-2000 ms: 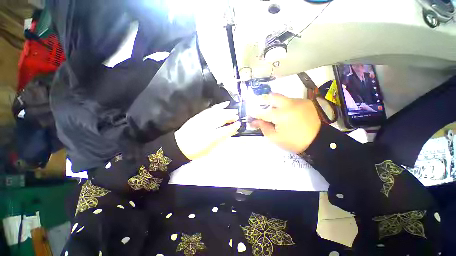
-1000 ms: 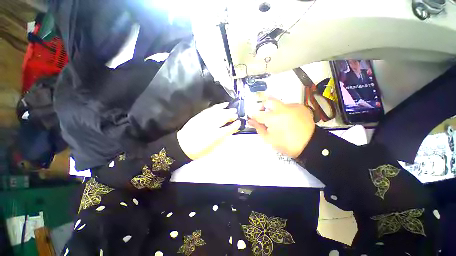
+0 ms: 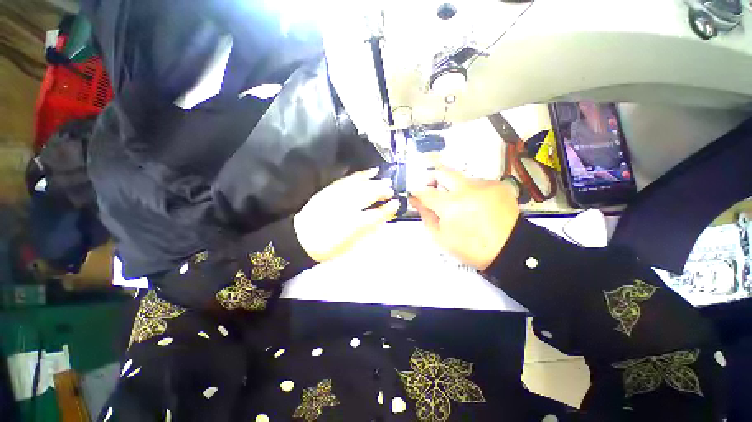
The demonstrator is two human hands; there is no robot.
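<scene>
A large heap of black garment fabric (image 3: 157, 181) lies left of the needle, with a shinier dark lining (image 3: 284, 144) on its right side. A narrow dark garment edge (image 3: 401, 185) runs under the bright presser foot (image 3: 399, 148). My left hand (image 3: 342, 216) lies on the left of this edge, fingertips on it. My right hand (image 3: 468, 213) is at its right side, thumb and fingertips close together by the edge. Glare hides the exact contact at the foot. The off-white sewing machine (image 3: 561, 49) spans the top right.
Orange-brown-handled shears (image 3: 528, 169) lie right of the needle, beside a lit smartphone (image 3: 592, 157). A long dark fabric strip (image 3: 688, 198) drapes at the right. White paper (image 3: 396, 268) covers the table's front. A red basket (image 3: 70, 99) stands at the far left.
My right hand and forearm have shifted slightly left and down. My left hand is almost unmoved, still at the edge. The dark edge at the foot looks narrower than two seconds ago.
</scene>
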